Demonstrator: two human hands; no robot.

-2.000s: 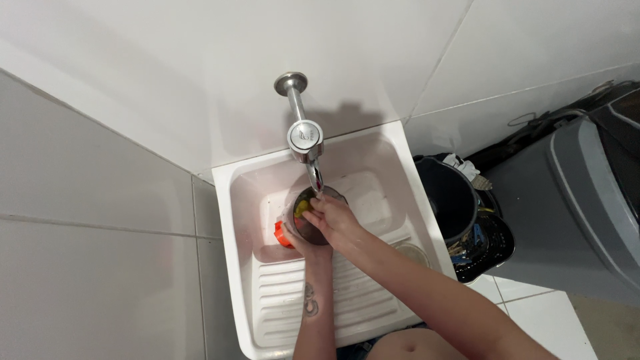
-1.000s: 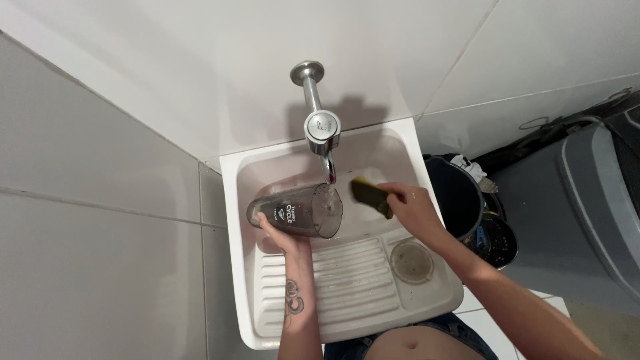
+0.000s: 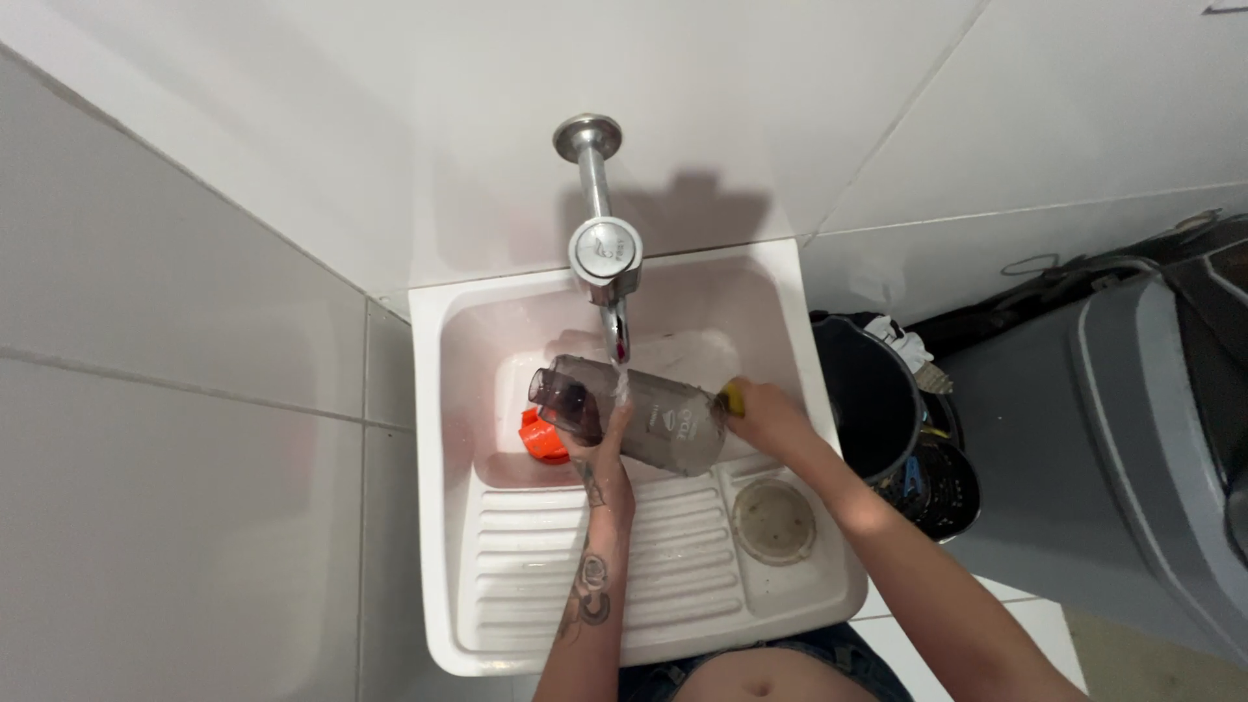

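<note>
A smoky translucent plastic bottle (image 3: 648,419) lies tilted in my left hand (image 3: 606,439), which grips it near its narrower end. Water from the chrome faucet (image 3: 606,255) runs onto its side. At the bottle's wide right end, my right hand (image 3: 765,417) holds a yellow-and-green sponge (image 3: 731,398), partly hidden by the fingers. An orange plastic piece (image 3: 542,437) rests in the basin of the white laundry sink (image 3: 444,585), just left of my left hand.
A round, clouded dish (image 3: 774,523) sits in the sink's right front recess. Right of the sink stand a black bucket (image 3: 863,395) and a dark container (image 3: 941,492) holding small items. A large grey plastic bin (image 3: 1063,429) is farther right. Tiled walls border the sink.
Since one second ago, the bottle has been turned, its narrow end still leftward, and brought under the faucet, where water now hits it. My right hand with the sponge has come to its wide end.
</note>
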